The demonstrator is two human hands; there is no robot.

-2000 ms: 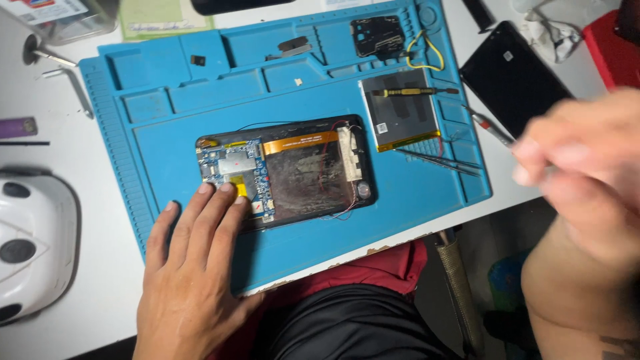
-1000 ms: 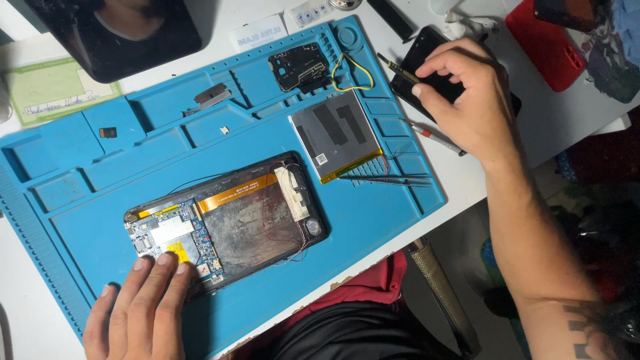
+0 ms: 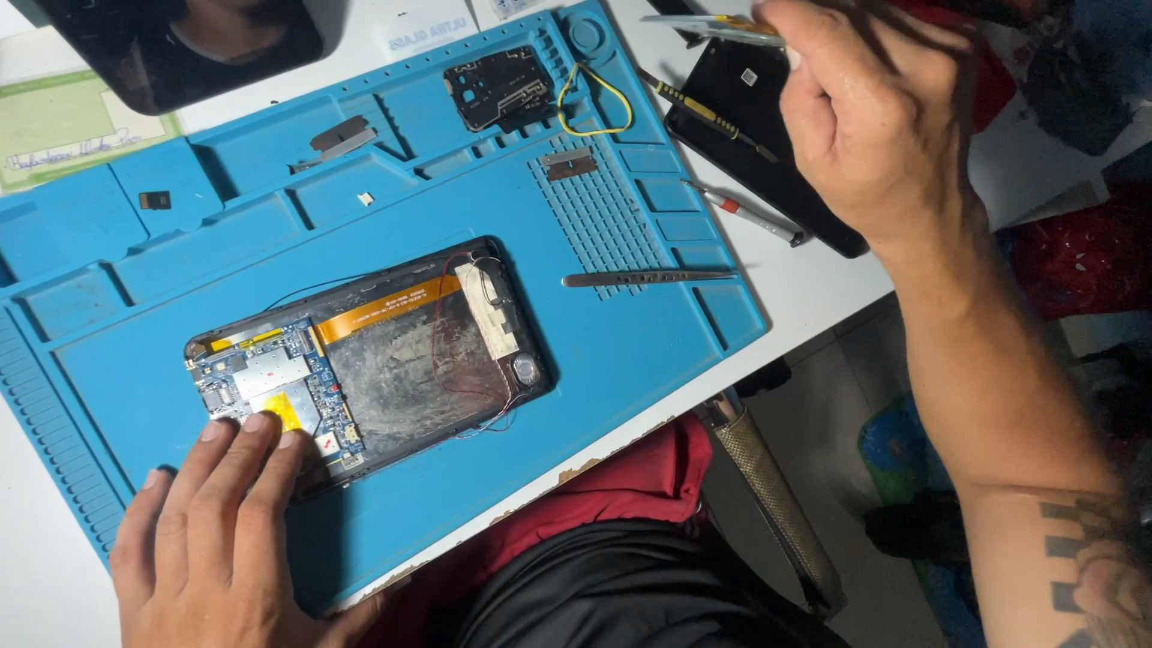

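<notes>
An opened tablet [image 3: 414,360] lies on the blue silicone repair mat [image 3: 432,225], its blue circuit board [image 3: 337,382], orange ribbon cable [image 3: 387,309] and small round speaker [image 3: 525,368] exposed. The spread fingers of my left hand [image 3: 216,531] rest on the board's lower left part, holding nothing. At the upper right my right hand [image 3: 873,108] is raised above a black phone [image 3: 765,144], gripping the flat battery pack [image 3: 720,29], seen nearly edge-on. Metal tweezers [image 3: 648,278] lie on the mat's ridged right part.
A yellow-handled pry tool [image 3: 702,110] lies on the phone, and a red and silver screwdriver [image 3: 747,213] beside it. The mat's top compartments hold a black phone part [image 3: 499,88], a yellow wire loop [image 3: 562,108] and a memory card [image 3: 155,200]. Another dark-screened device [image 3: 189,45] stands beyond.
The battery pack, earlier on the mat's ridged area, is now lifted in my right hand. The pry tool, held in my right hand a second ago, now lies on the phone. My left hand stays at the board.
</notes>
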